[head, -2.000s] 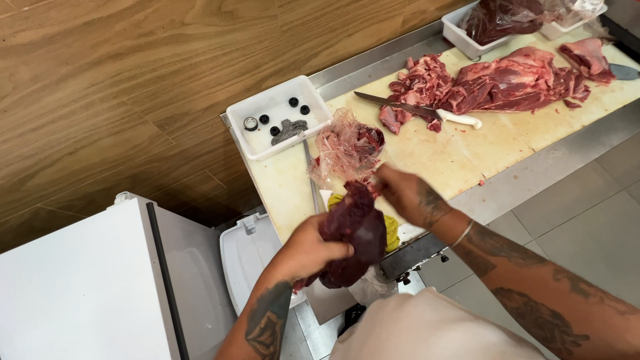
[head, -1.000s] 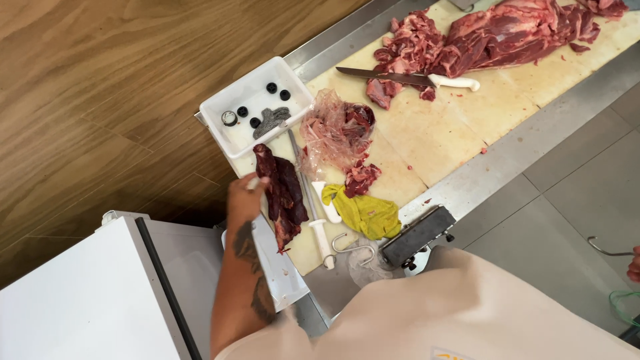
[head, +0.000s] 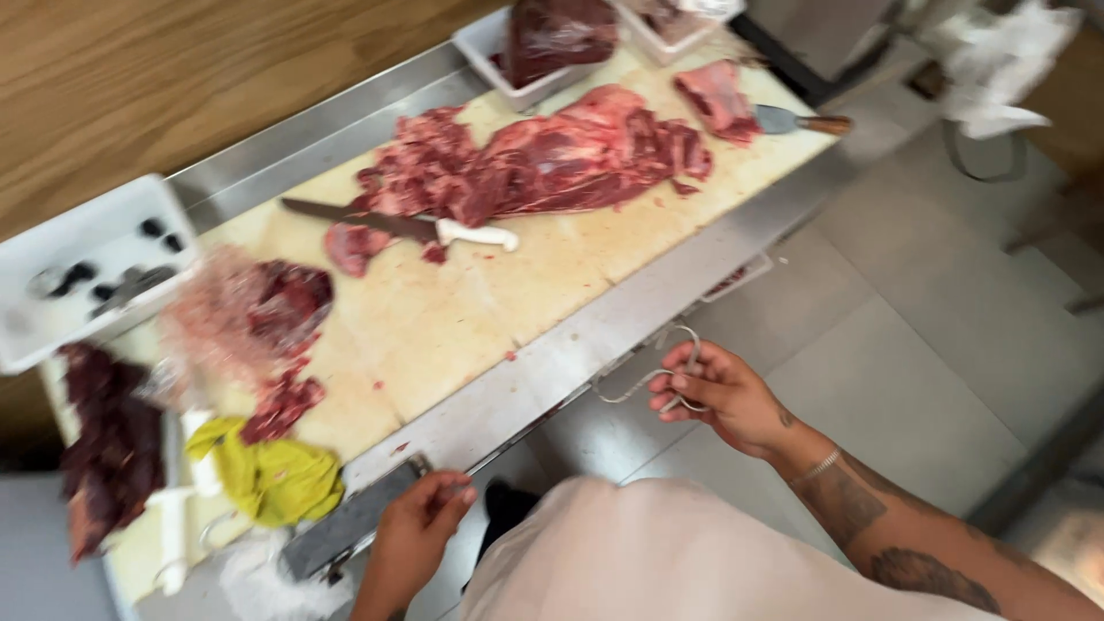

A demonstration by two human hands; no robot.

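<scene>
My right hand (head: 720,392) grips metal S-shaped hooks (head: 630,388) past the near edge of the steel counter. Beside the dark whetstone-like block (head: 354,517) is my left hand (head: 427,526), its fingers curled; whether it holds anything small I cannot tell. A dark piece of meat (head: 112,448) lies at the counter's left end. To its right are a white-handled tool (head: 172,535), a yellow cloth (head: 276,474) and meat in a clear plastic bag (head: 259,310). A knife with a white handle (head: 474,235) rests against trimmed meat (head: 423,164) and a large cut of meat (head: 578,159).
A white tub (head: 52,319) with dark round items stands at the left. Trays of meat (head: 517,90) sit along the far side. A scraper with a wooden handle (head: 824,125) lies at the right end of the cutting board (head: 466,319). Grey floor tiles (head: 906,379) show beyond.
The dark meat was in my hands, then lay at the counter's left end. A hook that lay near the yellow cloth is gone from there; my right hand now holds hooks. The view has shifted right.
</scene>
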